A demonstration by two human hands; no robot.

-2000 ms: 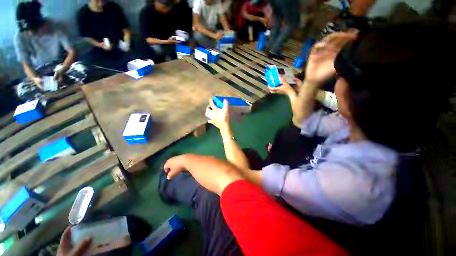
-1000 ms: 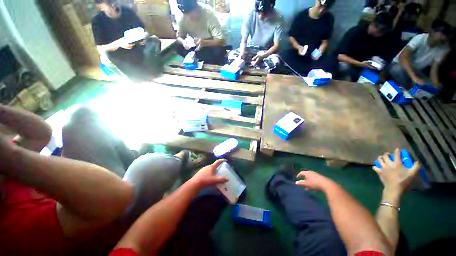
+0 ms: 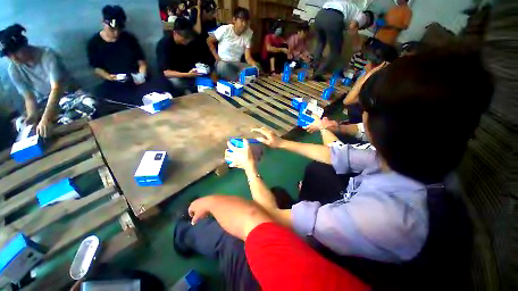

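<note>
My right hand rests over my right knee, holding nothing, with its fingers loosely bent. My left hand is almost wholly cut off by the bottom edge at the left; only a bit of a finger shows beside a white inner box, itself cut off. A whitish oval-ended tray lies just above it at the pallet's edge. A blue box base is on the floor, partly cut off. A blue and white product box lies on the plywood board.
A slatted pallet at left holds more blue boxes. A neighbour close at right holds a blue box above the board's front edge. Several people sit around the far side. Another pallet with boxes lies farther back. Green floor shows between.
My view has turned back to the right, so my left hand and the white inner box have slid to the bottom edge. The neighbour's hands have come together near the blue box.
</note>
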